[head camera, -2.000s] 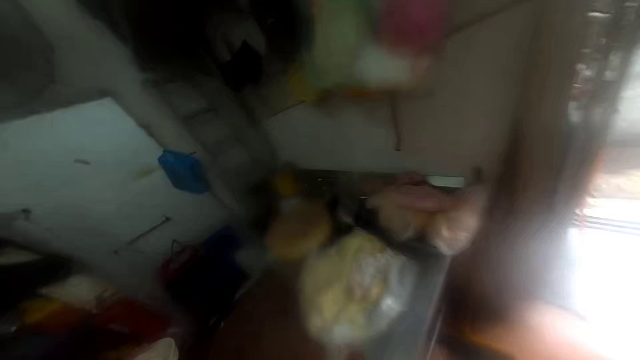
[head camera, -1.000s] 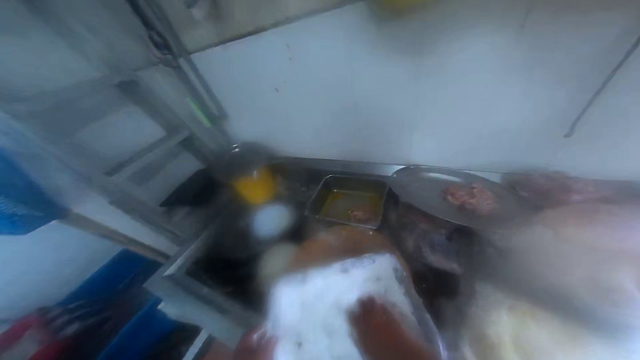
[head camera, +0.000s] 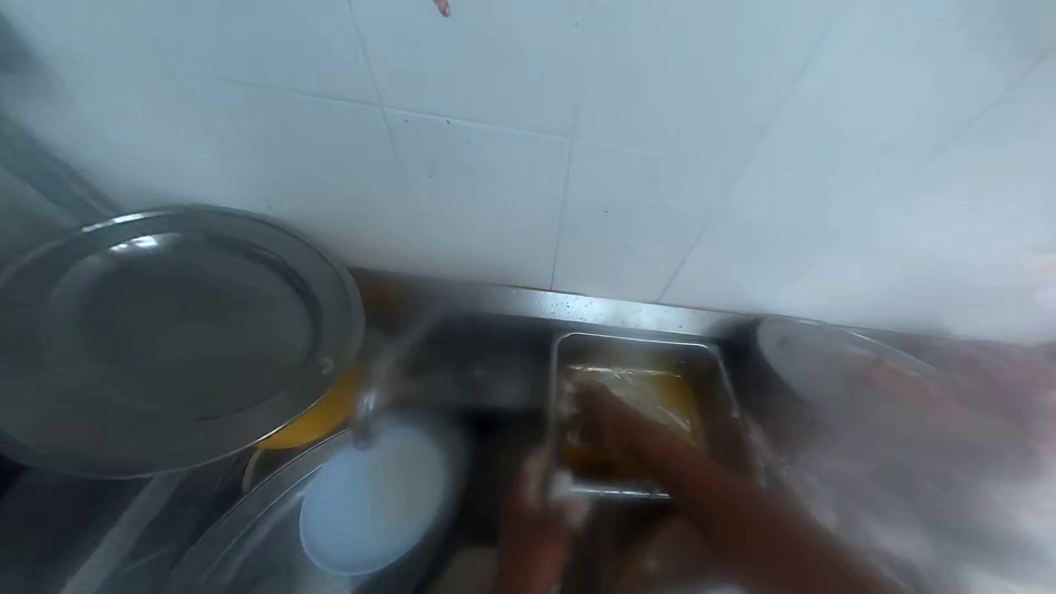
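A square metal pan (head camera: 730, 396) with yellow-orange liquid stands against the wall's metal ledge. My right hand (head camera: 615, 417) reaches into it, fingers down in the liquid; blur hides whether it grips anything. At the pan's near left corner is my left hand (head camera: 540, 511), blurred, touching or very near the rim. Left of the hands, a white bowl (head camera: 375, 495) sits on a round metal tray (head camera: 247, 536). A large round metal plate (head camera: 181, 330) lies at the left, above something yellow (head camera: 318, 412).
White tiled wall (head camera: 495, 181) rises behind, with a metal ledge (head camera: 602, 309) along its foot. At the right, a round metal plate (head camera: 825, 355) holds blurred pinkish pieces (head camera: 899, 379). A hazy pale mass (head camera: 949, 495), perhaps a plastic bag, fills the lower right.
The view has swung and come closer to the counter. One second ago a hand was over a white thing in front of the pan; now my right hand is inside the pan.
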